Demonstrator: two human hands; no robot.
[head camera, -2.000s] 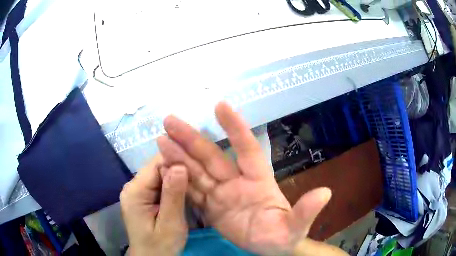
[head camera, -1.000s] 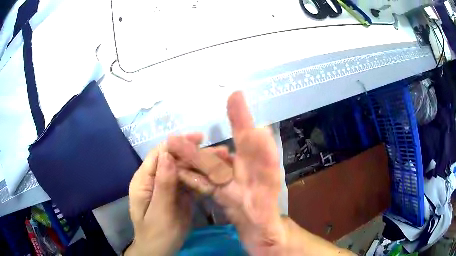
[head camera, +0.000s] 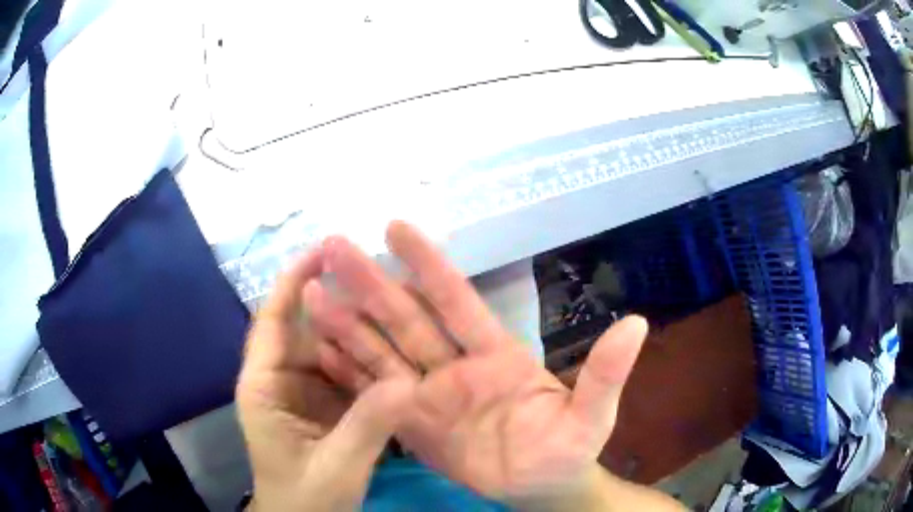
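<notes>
My right hand is palm up in front of the table edge, fingers apart and thumb out to the right, with nothing seen in it. My left hand wraps around the little-finger side of my right hand, its thumb against the palm; its fingertips are partly hidden. A folded navy fabric panel lies over the table's front edge at left. White fabric with a dark navy stripe lies on the far left.
The white table has a printed ruler along its front edge. Black-handled scissors and yellow-green snips lie at the back right. A blue basket and a brown board are below the table. Fabric bundles lie at lower right.
My right hand has turned from edge-on and blurred to palm up with its fingers spread. My left thumb has moved from the right fingertips onto the palm's edge. The view has shifted slightly.
</notes>
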